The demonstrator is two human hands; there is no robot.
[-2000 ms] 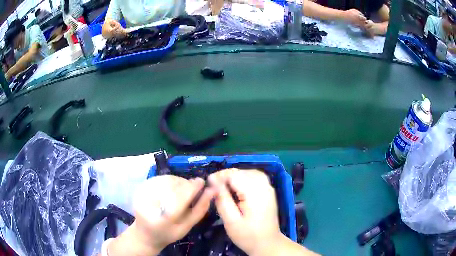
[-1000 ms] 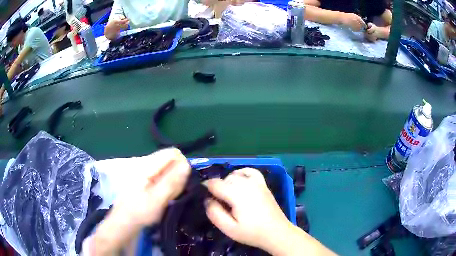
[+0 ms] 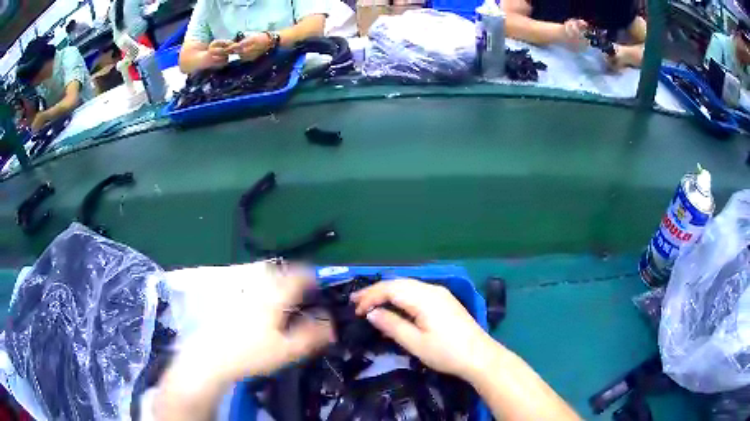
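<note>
The blue bin (image 3: 473, 288) sits in front of me, full of mixed black plastic parts (image 3: 395, 395). My left hand (image 3: 259, 337) is blurred over the bin's left side, its fingers around dark material that I cannot make out. My right hand (image 3: 432, 325) is over the bin's upper right part, palm down, fingers curled and fingertips at the black parts. The two hands are apart. I cannot tell whether either one grips a part.
Black headbands (image 3: 245, 218) and a short black part (image 3: 323, 136) lie on the green belt (image 3: 460, 181). A bag of headbands (image 3: 82, 321) is at left. A spray can (image 3: 678, 226) and a clear bag (image 3: 711, 304) are at right. People sit across the belt.
The dark bundle at my left hand no longer stands out above the bin. Both hands have shifted slightly, and a pale patch shows among the bin's parts. Belt pieces have moved left.
</note>
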